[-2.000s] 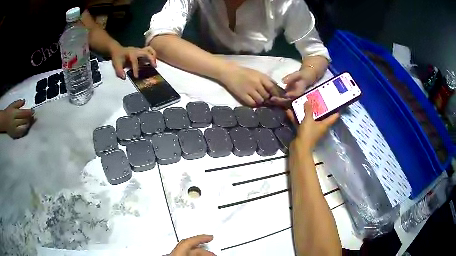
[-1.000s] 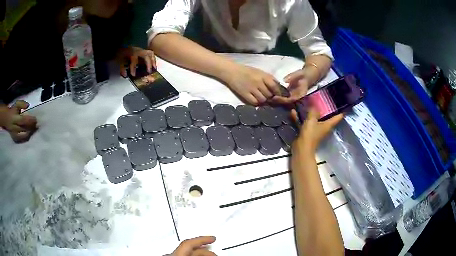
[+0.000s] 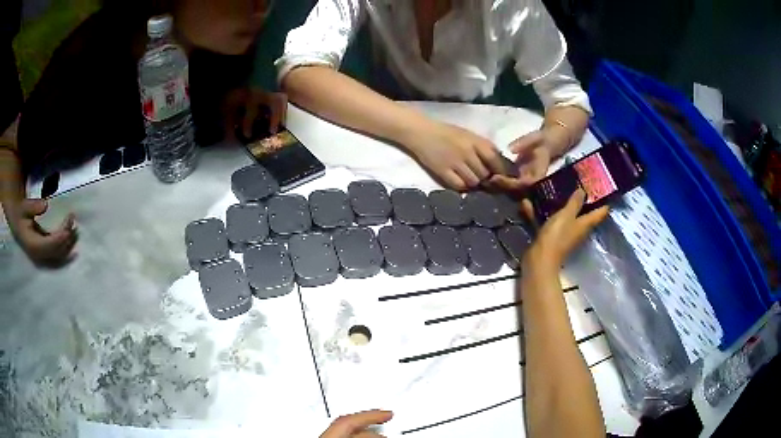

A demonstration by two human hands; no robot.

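My right hand (image 3: 561,229) reaches up and is on a smartphone (image 3: 558,190) with a dark case and a dark screen showing a reddish picture; the phone is tilted at the right of the table. My left hand (image 3: 358,424) is cut off by the bottom edge; its visible fingers are apart and hold nothing that shows. Dark grey rounded-square housings (image 3: 359,251) stand in two rows across the middle, with one more (image 3: 254,183) at the back left. The right ends of the rows lie near my right wrist.
A water bottle (image 3: 168,107) stands back left, by a white sheet with black pads (image 3: 90,178). Another phone (image 3: 287,158) lies at the back. A person in a white shirt (image 3: 445,51) sits opposite. A plastic bag (image 3: 638,329), printed sheet (image 3: 672,274) and blue bin (image 3: 685,184) are right.
The phone screen has gone from a bright white page to a dark one with a reddish picture. The whole view has shifted, so things sit farther right. My right hand keeps the phone.
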